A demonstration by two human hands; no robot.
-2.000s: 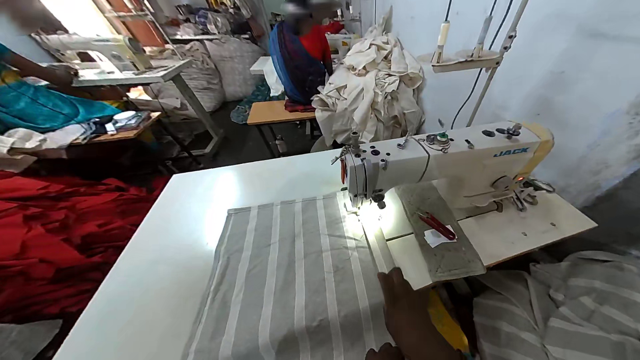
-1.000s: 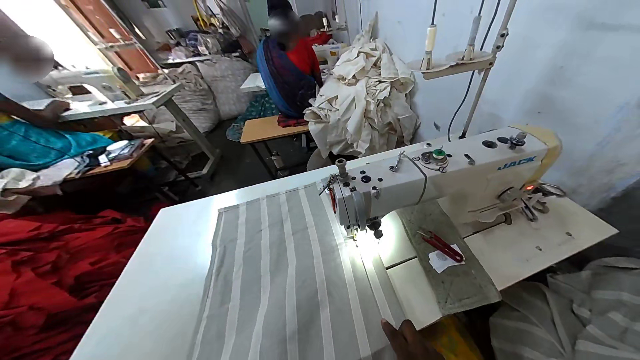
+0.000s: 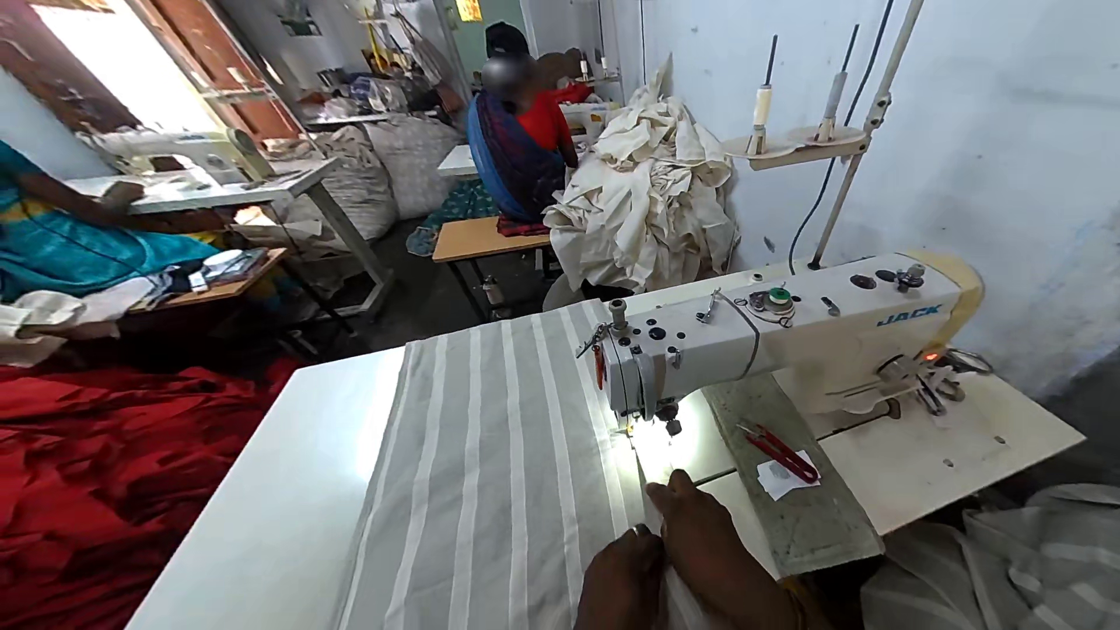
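Note:
A grey fabric with white stripes (image 3: 494,472) lies flat on the white sewing table (image 3: 289,472), its right edge under the lit needle area of a Jack sewing machine (image 3: 770,341). Just in front of the needle, my right hand (image 3: 709,542) pinches the fabric's edge. My left hand (image 3: 621,577) is beside it, lower and to the left, its fingers closed on the same edge. Red thread snips (image 3: 781,453) rest on a small white paper (image 3: 779,481) on the grey pad (image 3: 796,499) right of my hands.
Red cloth (image 3: 114,455) is heaped at the left. More striped fabric (image 3: 1015,560) lies at the lower right. A thread stand (image 3: 809,149) rises behind the machine. Cream cloth (image 3: 647,192) is piled beyond the table. Two people sit near other sewing machines.
The striped fabric has moved away from me, its far end now reaching the table's back edge. My left hand, out of view one second ago, has come in beside my right hand.

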